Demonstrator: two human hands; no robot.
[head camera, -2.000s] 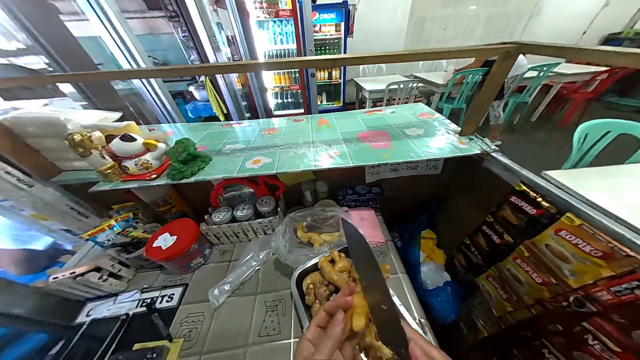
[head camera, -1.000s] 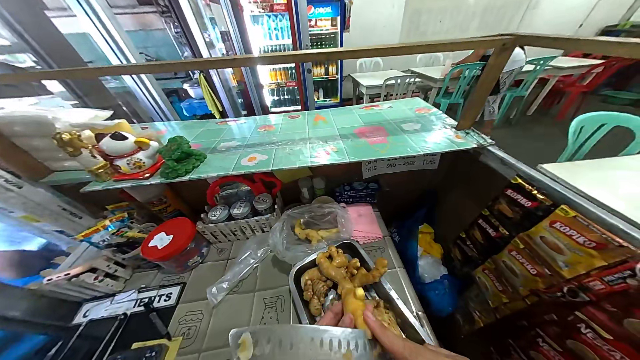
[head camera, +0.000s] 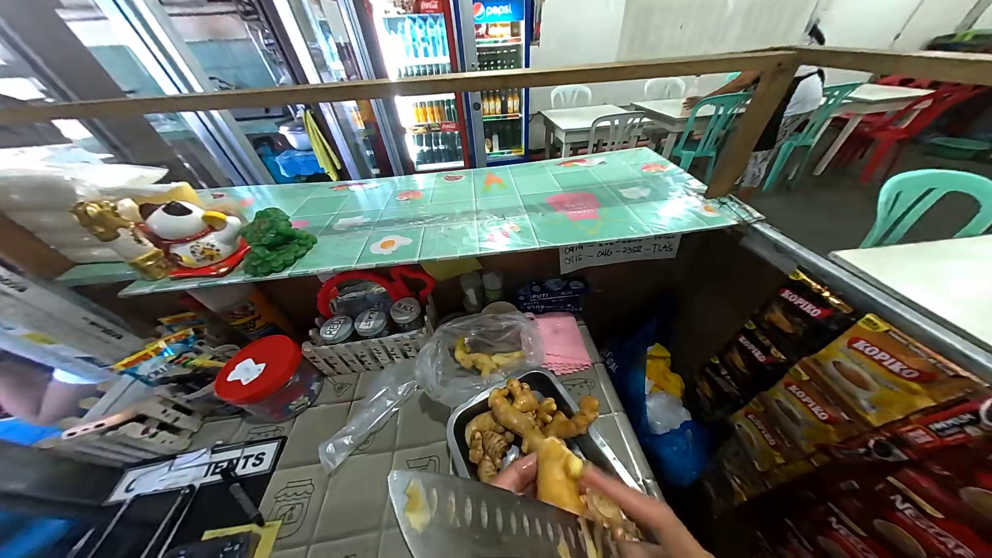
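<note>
My left hand (head camera: pixel 518 474) shows only as fingertips behind a broad steel knife blade; they hold a piece of ginger root (head camera: pixel 556 474) with a pale peeled patch. My right hand (head camera: pixel 647 508) is at the lower right, a finger against the ginger; it seems to hold the knife (head camera: pixel 480 515), whose handle is out of sight. The dimpled blade points left below the ginger, a yellowish scrap stuck near its end. Just beyond the hands, a metal tray (head camera: pixel 459 434) holds several unpeeled ginger pieces (head camera: pixel 523 411). Behind it lies a clear plastic bag (head camera: pixel 434 360) with more ginger.
A red-lidded jar (head camera: pixel 260 372), a white basket (head camera: pixel 372 353) with several lidded jars, and a pink cloth (head camera: pixel 562 341) surround the tiled worktop (head camera: pixel 364 496). A green-tiled shelf (head camera: pixel 465 209) crosses ahead. Coffee sachets (head camera: pixel 876 364) hang right. A person (head camera: pixel 798 93) is beyond the rail.
The knife has moved from an upright pose at the right of the ginger to lying low, pointing left. The ginger has moved down and toward me since one second ago.
</note>
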